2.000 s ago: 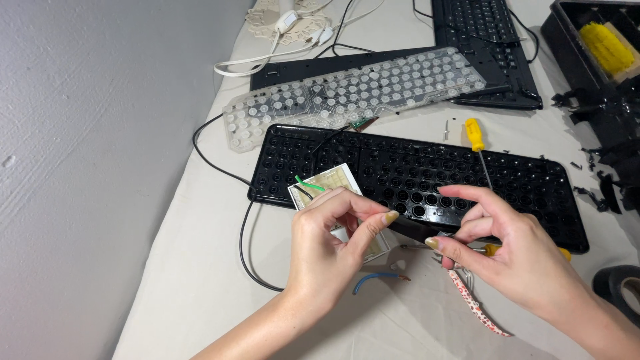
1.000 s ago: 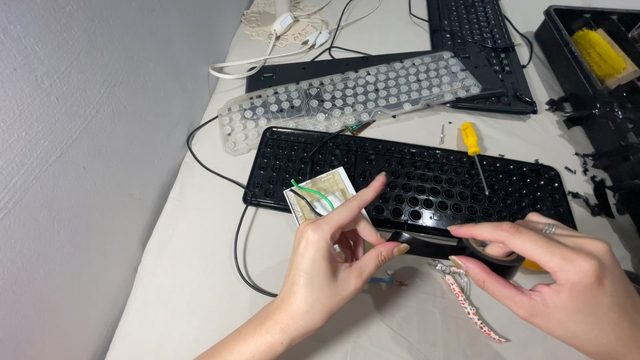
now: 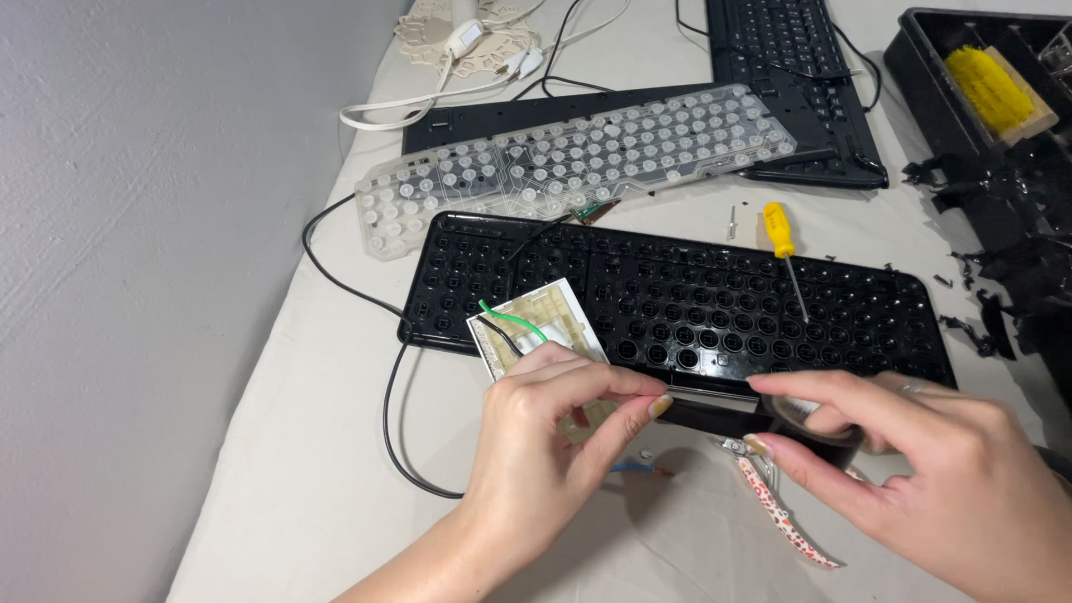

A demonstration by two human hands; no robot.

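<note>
A strip of black electrical tape point(image 3: 712, 414) stretches between my hands. My left hand point(image 3: 553, 427) pinches its free end between thumb and index finger. The roll of black tape point(image 3: 825, 431) is in my right hand point(image 3: 904, 452). Beneath and behind my left hand lies a white plastic wall plate point(image 3: 578, 322), face down, with green point(image 3: 515, 320) and black point(image 3: 500, 335) wires rising from it. A blue wire point(image 3: 632, 467) with a bare copper end shows below. Pliers with a patterned wrapped handle point(image 3: 779, 515) lie under the tape roll, partly hidden.
The black keyboard frame point(image 3: 904, 310) carries a yellow screwdriver point(image 3: 779, 230). Behind are a clear keyboard membrane point(image 3: 569, 163), a black keyboard point(image 3: 787, 50) and white cables point(image 3: 402, 121). A black box point(image 3: 921, 75) with a yellow brush point(image 3: 988, 88) stands right, near black scraps point(image 3: 1022, 193). A wall is left.
The tape roll now shows in my right hand, and a strip of tape spans to my left hand. My right hand has moved right, widening the space between the hands.
</note>
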